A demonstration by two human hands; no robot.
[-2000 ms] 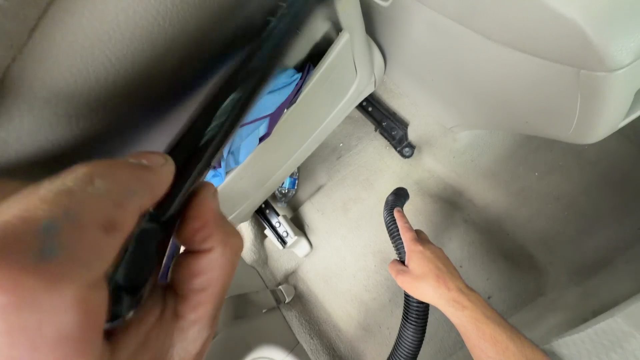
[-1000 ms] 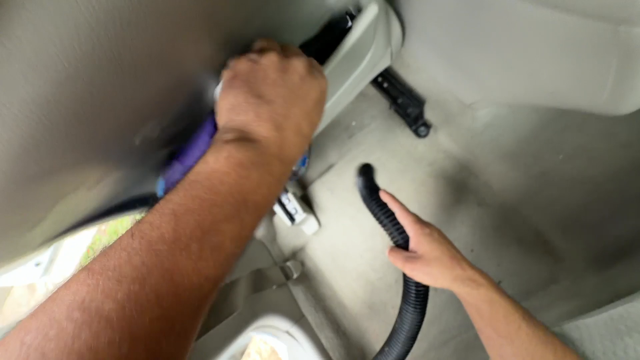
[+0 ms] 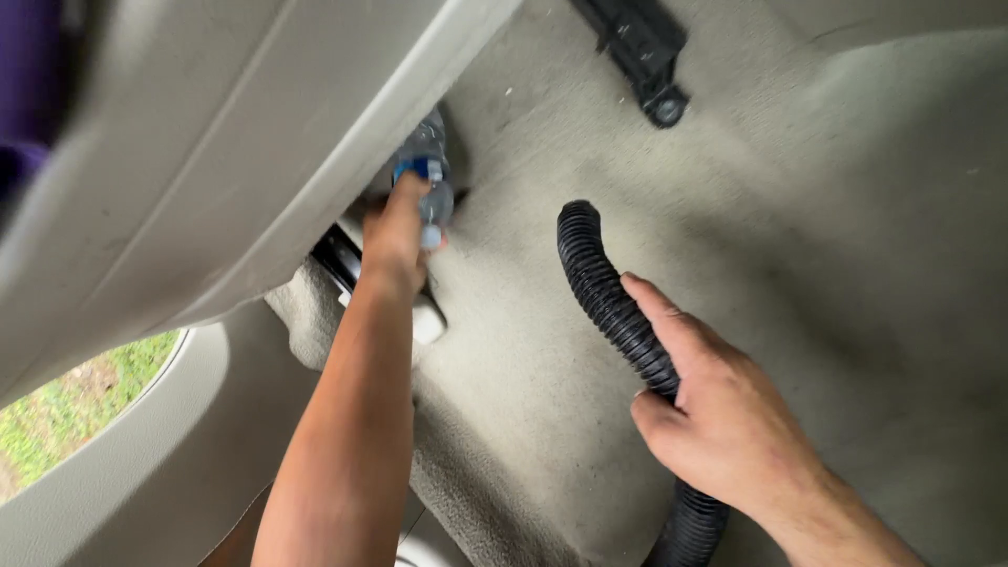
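My left hand [image 3: 398, 224] is at a clear plastic bottle [image 3: 435, 201] with a blue label, beside the lower edge of the seat; thumb and fingers are around its cap end, which points toward me. The bottle's far end runs in beneath the seat edge. My right hand [image 3: 709, 402] is closed around a black corrugated vacuum hose [image 3: 606, 303], with the index finger laid along it. The hose's free end is just above the beige car carpet [image 3: 520, 378], and its lower part curves down out of view.
The beige seat's back panel [image 3: 213, 150] slopes across the upper left. A black seat rail [image 3: 638, 63] juts out at the top, and another rail end [image 3: 429, 319] with a pale cover lies under my left wrist. Grass shows past the door opening at lower left.
My left hand, earlier up at the seat back's pocket, has moved down to the bottle by the floor. My right hand still holds the hose. The view has moved closer to the floor.
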